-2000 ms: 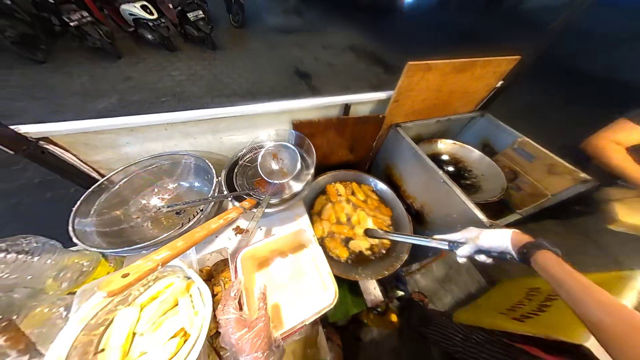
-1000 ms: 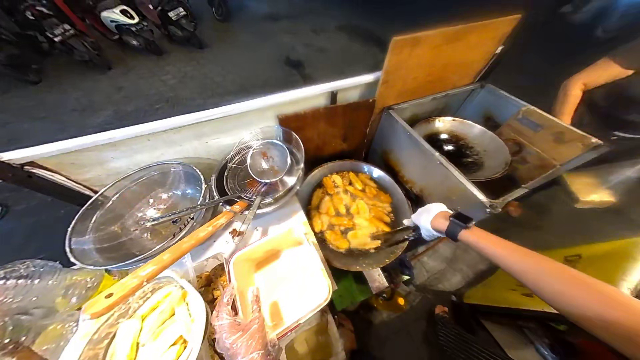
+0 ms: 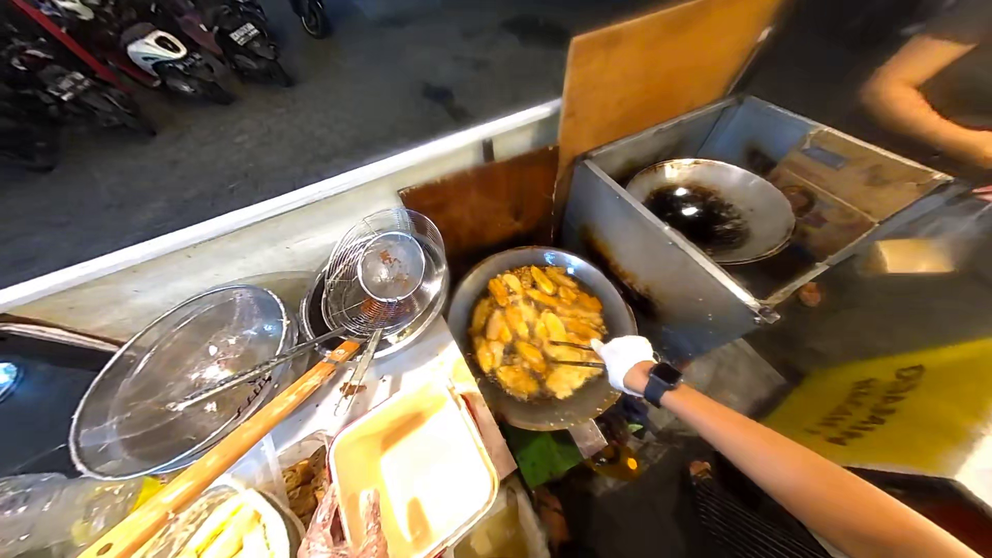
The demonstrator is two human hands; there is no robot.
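Observation:
My right hand (image 3: 626, 363), in a white glove with a dark watch at the wrist, holds dark metal tongs (image 3: 577, 355) over a wok (image 3: 546, 415). The tips of the tongs lie among golden fritters (image 3: 535, 329) frying in oil. My left hand (image 3: 343, 531), in a clear plastic glove, touches the near left rim of a rectangular cream tray (image 3: 418, 473). Left of that tray, a bowl (image 3: 283, 535) of pale peeled pieces is partly cut off by the frame. A wooden handle (image 3: 225, 453) slants across above the bowl, reaching a wire strainer (image 3: 387, 267).
A large mesh strainer (image 3: 182, 380) lies at left. Behind the wok stand a brown board (image 3: 643, 77) and a metal enclosure (image 3: 659, 248) around a second wok (image 3: 744, 201). Another person's arm (image 3: 914, 101) shows at upper right. Motorcycles (image 3: 167, 54) stand beyond the white ledge.
My right hand has moved left, nearer the wok, since two seconds ago, and the tongs now reach down among the fritters. My left hand stays by the cream tray.

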